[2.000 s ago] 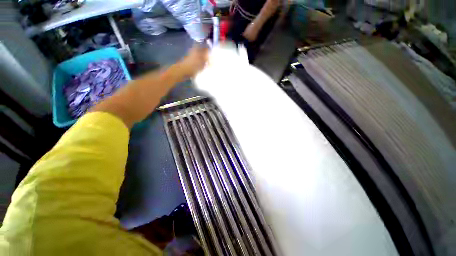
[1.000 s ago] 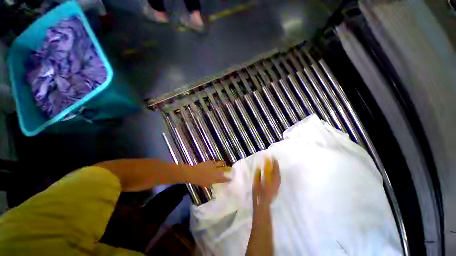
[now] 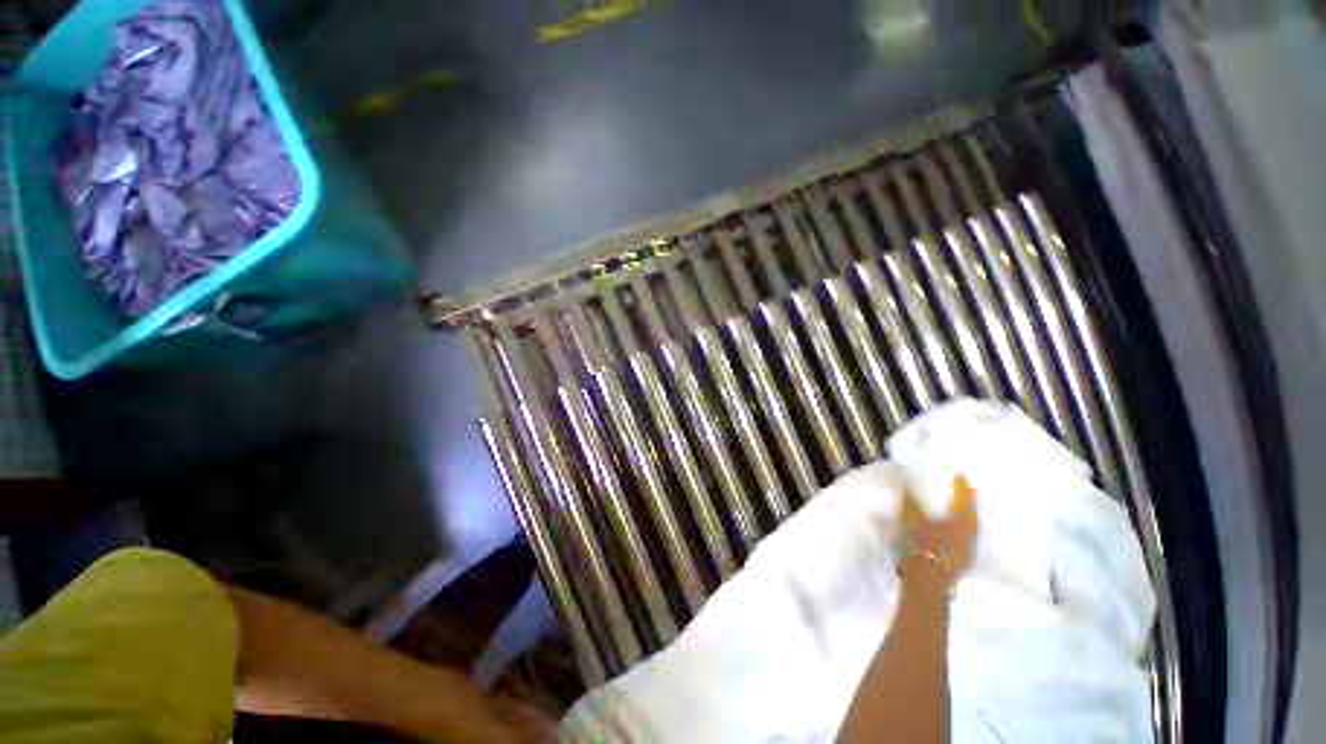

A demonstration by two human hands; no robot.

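White cloth (image 3: 814, 611), loose and rumpled, covers the near part of a rack of long shiny metal bars (image 3: 698, 422). The far part of the bars is bare. My right hand (image 3: 938, 535) lies on the cloth right of centre, with yellow-orange fingertips pointing away from me and apart; no pinch of cloth shows. A thin band is around the wrist. My left hand (image 3: 531, 722) is blurred and partly cut off at the bottom edge, beside the cloth's left end; its fingers cannot be made out.
A teal bin (image 3: 303, 182) of purple-grey pieces stands at the upper left. The rack's brownish end rail (image 3: 582, 268) crosses beyond the bars. A neighbouring rack with grey covering (image 3: 1163, 247) runs along the right. Dark floor with yellow marks (image 3: 589, 21) lies beyond.
The cloth's far edge has drawn nearer, baring more of the bars. My right hand has moved right. My left hand has moved off the cloth's left part, down to the bottom edge.
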